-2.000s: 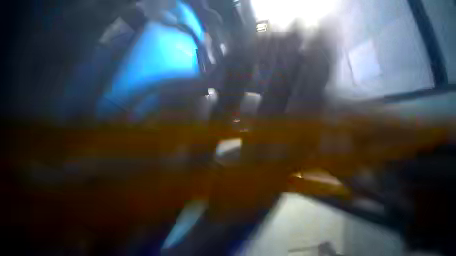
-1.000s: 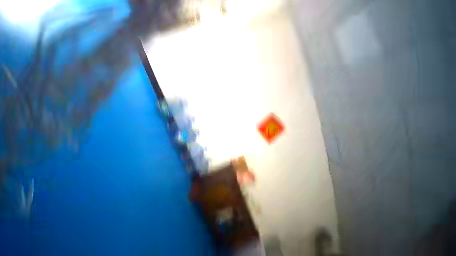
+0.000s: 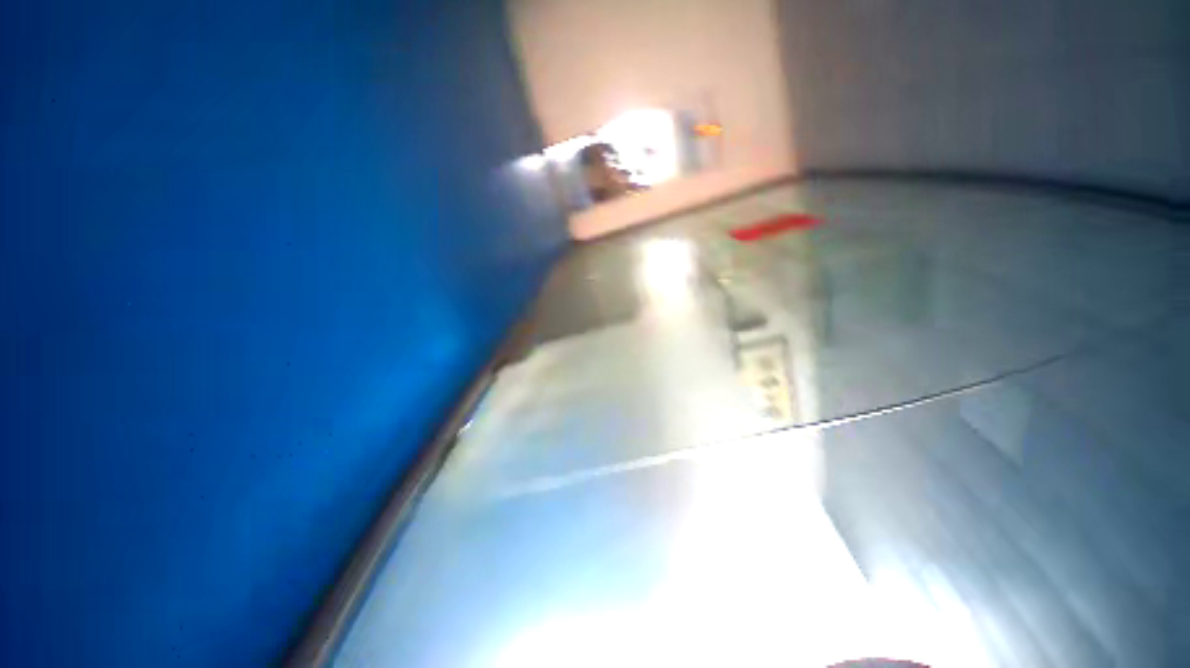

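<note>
Neither of my hands shows in the view. No held object can be seen. Nearest in front is a large shiny, glass-like panel [image 3: 613, 522] with strong glare in its lower part and a thin pale seam across it. A red strip [image 3: 775, 227] is on its far part. A small pale sign with dark marks [image 3: 773, 376] shows on or through the panel. The picture is turned sideways and blurred.
A blue floor [image 3: 235, 339] fills the left side. A dark edge runs between it and the panel. At the far end a bright opening [image 3: 642, 146] has a dark, unclear shape beside it. A grey surface [image 3: 979, 91] lies at the upper right.
The view has swung from the blurred workshop, past a white wall with a red diamond, to the shiny panel. The blue floor now fills more of the left side.
</note>
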